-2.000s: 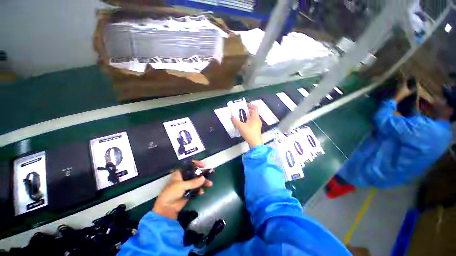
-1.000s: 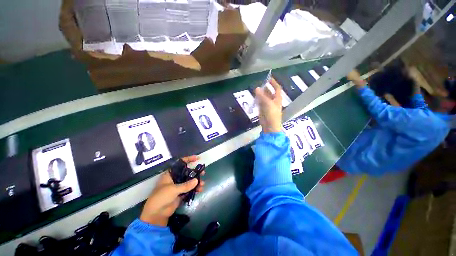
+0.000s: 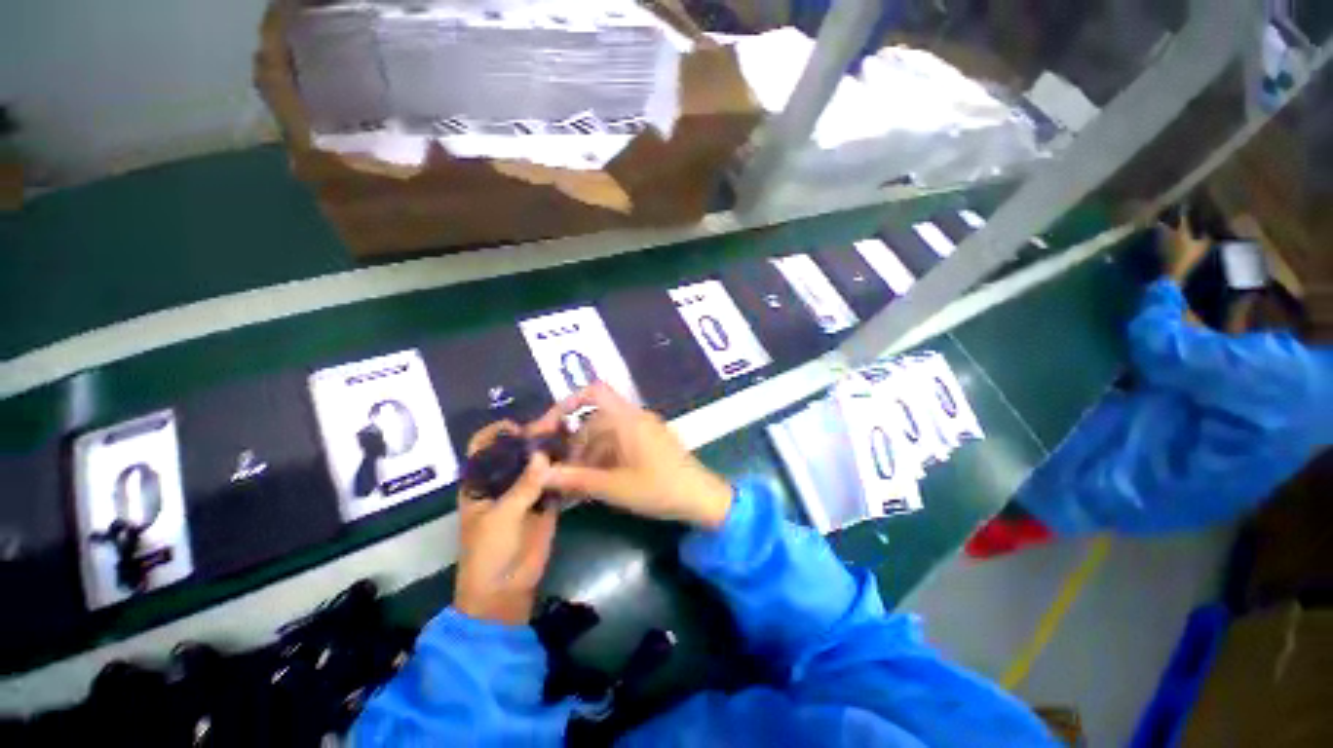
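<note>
My left hand is closed around black charging cables above the near rail of the belt. My right hand is beside it, its fingertips at the same cables; whether it grips one is hard to tell. White leaflets with a black ring picture lie on the row of black boxes. The leaflet left of my hands and the one at far left carry a black cable each. Another leaflet lies just behind my right hand, and a leaflet further right has no cable.
A manual stack lies fanned on the bench right of my hands. A cable pile is at the lower left. A torn carton of leaflets and plastic bags stand beyond the belt. A slanting post crosses the right. A person works there.
My right hand has come back from the leaflets on the belt to the cables at my left hand. The leaflet it held is no longer in it. The boxes have shifted left since the earliest frame.
</note>
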